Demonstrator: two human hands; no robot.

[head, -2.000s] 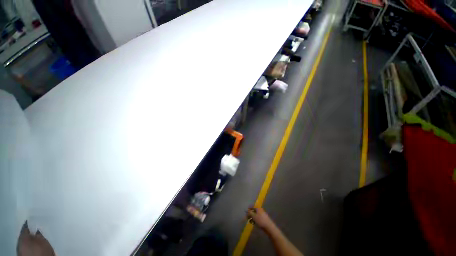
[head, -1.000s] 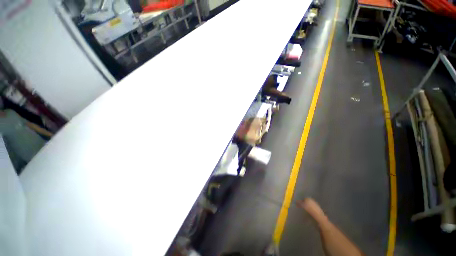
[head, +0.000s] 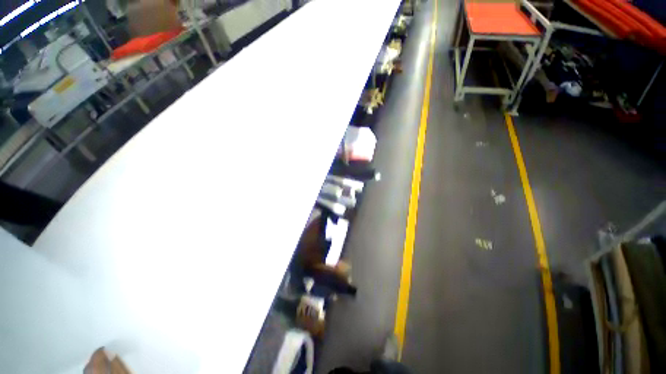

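Note:
Bright white fabric (head: 197, 168) covers the long table from the lower left to the top centre. A greyer white layer (head: 44, 307) lies or hangs over it at the lower left. My left hand (head: 106, 362) is at the bottom edge, cut off by the picture; its fingertips are at the fabric, which creases around them, and they seem to pinch it. My right hand is out of the picture.
Scraps and white bundles (head: 360, 144) are stored under the table's right edge. An aisle with yellow lines (head: 414, 197) runs alongside. A red-topped cart (head: 500, 18) stands ahead, and a rack of rolls (head: 621, 307) is at the lower right.
The view has moved forward along the table, and the red-topped cart is nearer. My right hand has left the picture. My left hand, out of view one second ago, shows again at the bottom left.

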